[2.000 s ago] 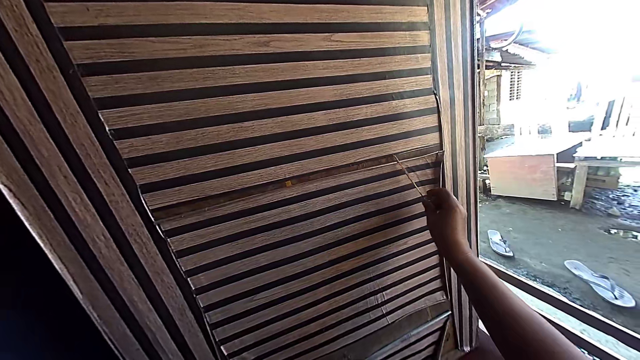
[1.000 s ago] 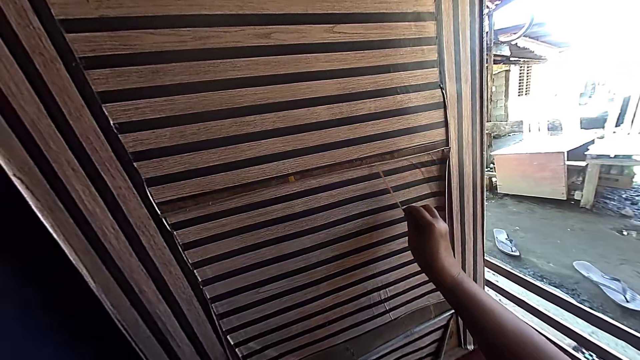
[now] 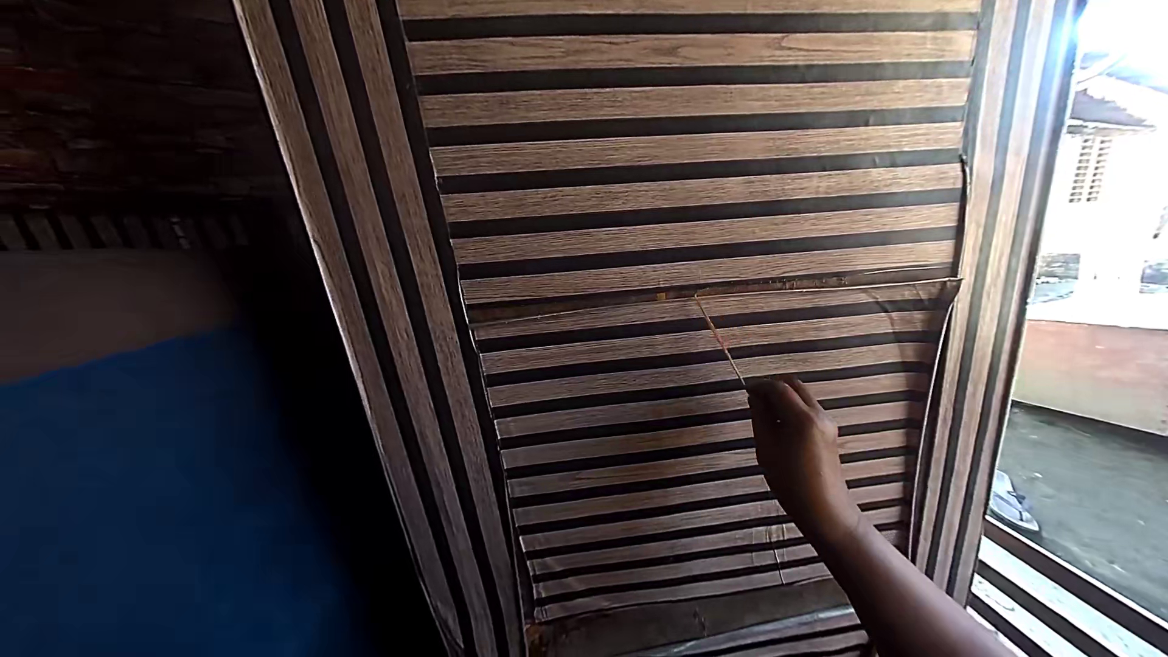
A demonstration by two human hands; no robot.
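My right hand (image 3: pixel 796 447) is closed on a thin stick (image 3: pixel 725 347), whose far tip touches or almost touches a horizontal seam (image 3: pixel 803 284) in the striped covering. This wood-look covering (image 3: pixel 693 100), with dark bands between brown slats, lines the door or panel in front of me. Below the seam its lower sheet (image 3: pixel 639 456) has a loose, curled edge at the right. A dark bare strip (image 3: pixel 675 625) shows near the bottom. My left hand is not in view.
Vertical striped borders frame the panel, the left one (image 3: pixel 365 228) beside a dark space. A blue surface (image 3: pixel 137 493) lies at the lower left. Through the opening at right are the ground outside (image 3: pixel 1086 493), a slipper (image 3: pixel 1011 502) and a low wall (image 3: pixel 1095 370).
My right hand has moved left along the seam with the stick, whose tip is now close to the small yellowish spot. The view has swung left, bringing in the blue surface.
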